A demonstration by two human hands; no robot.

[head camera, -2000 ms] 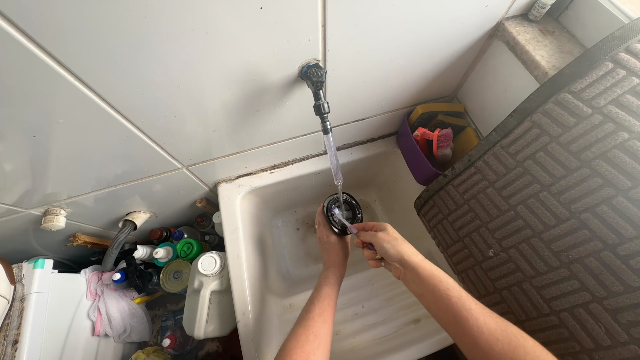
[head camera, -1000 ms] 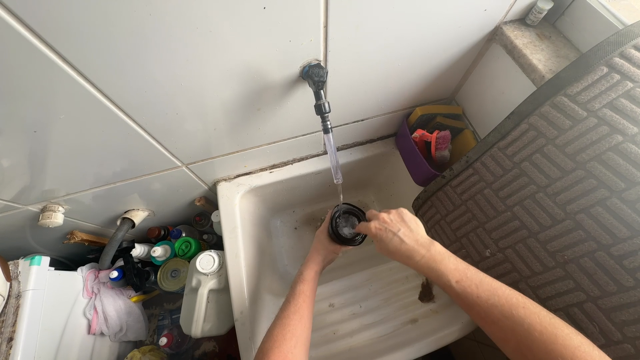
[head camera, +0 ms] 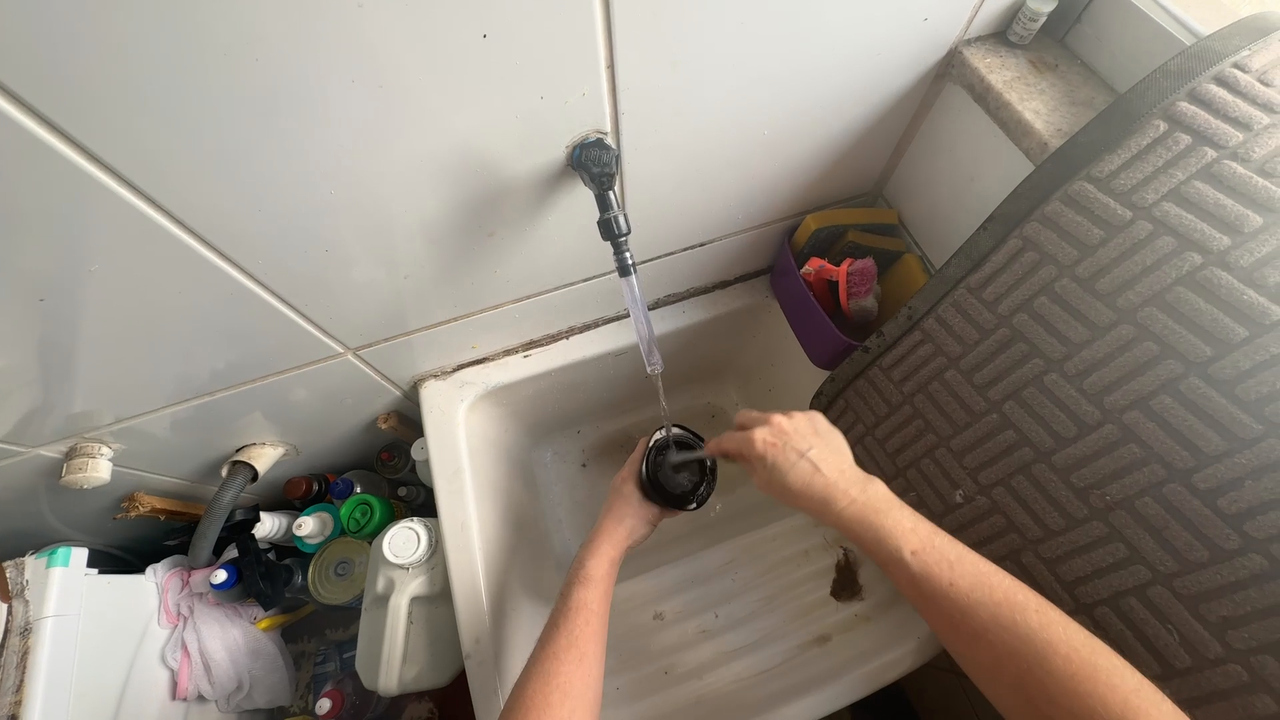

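Observation:
My left hand (head camera: 632, 505) grips a round black part (head camera: 680, 485) with a hollow, wet inside, over the basin of a white laundry sink (head camera: 455, 540). My right hand (head camera: 795, 455) is closed on the handle of a small brush (head camera: 692, 456), whose blurred head reaches into the black part; the exact kind of brush is hard to tell. Water runs in a thin stream from the clear hose (head camera: 643, 325) on the black wall tap (head camera: 597, 165) and falls at the black part's upper edge.
A purple tub (head camera: 805, 315) with sponges and a pink-bristled brush (head camera: 858, 285) stands at the sink's back right corner. A large textured mat (head camera: 1120, 400) covers the right side. Left of the sink are a white plastic jug (head camera: 400, 610), several bottles, a grey drain hose (head camera: 218, 510) and a pink-and-white cloth (head camera: 225, 640).
The black part has moved a little down and right from where it was two seconds ago. My right hand has shifted to the right, and the brush handle shows again after being hidden one second ago.

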